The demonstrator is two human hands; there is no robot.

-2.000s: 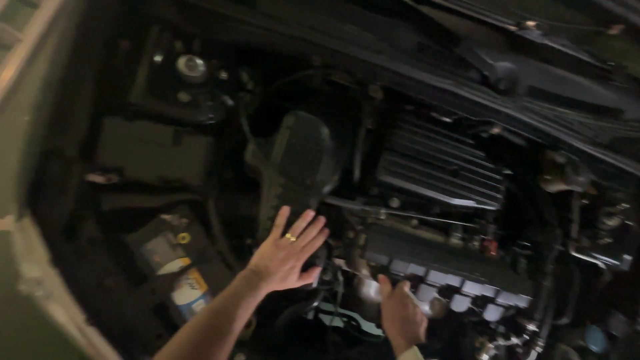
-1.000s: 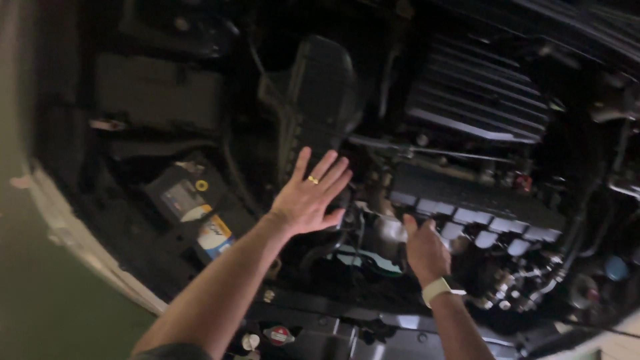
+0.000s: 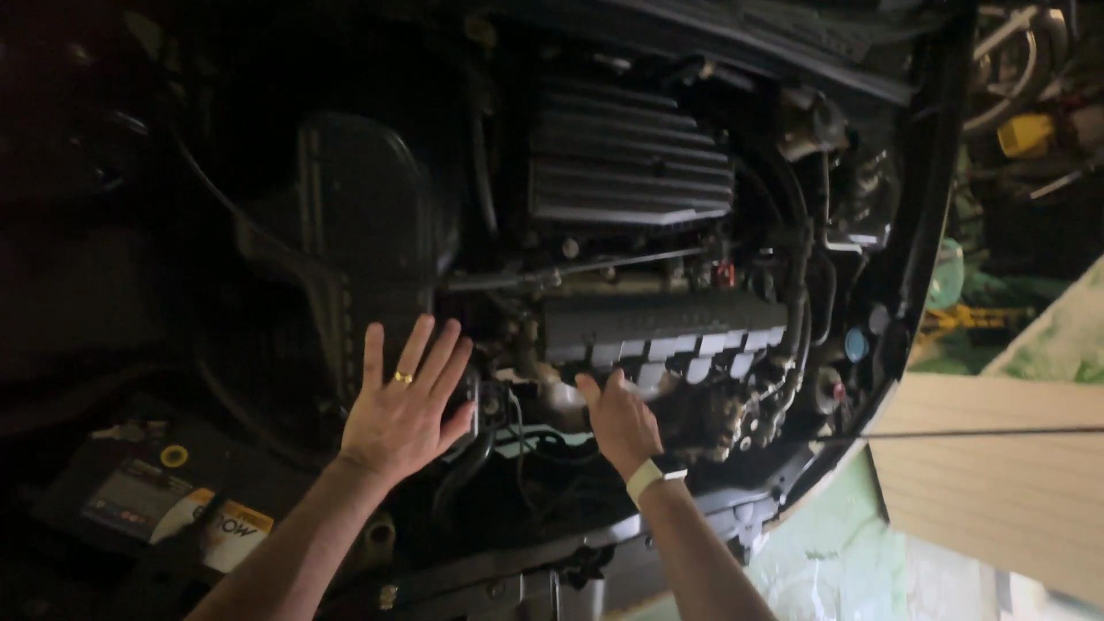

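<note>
My left hand (image 3: pixel 405 405), with a gold ring, lies palm down with fingers spread at the near end of a black plastic air-intake housing (image 3: pixel 366 207) in a car's engine bay. It grasps nothing. My right hand (image 3: pixel 619 423), with a pale watch band at the wrist, reaches over the engine's front, its fingertips beside the lower edge of a black ribbed engine cover (image 3: pixel 647 323). Whether those fingers grip anything cannot be told. Behind that cover sits a finned black cover (image 3: pixel 634 164).
A car battery (image 3: pixel 147 500) with a label sits at the lower left. The car's front crossmember (image 3: pixel 552 552) runs along the near edge. A blue cap (image 3: pixel 856 345) and hoses are at the right. Beyond the fender lie a beige board (image 3: pixel 992 466) and a yellow object (image 3: pixel 1026 135).
The view has shifted to the right, bringing the fender and the floor beyond it into sight. Both hands stay at about the same engine parts.
</note>
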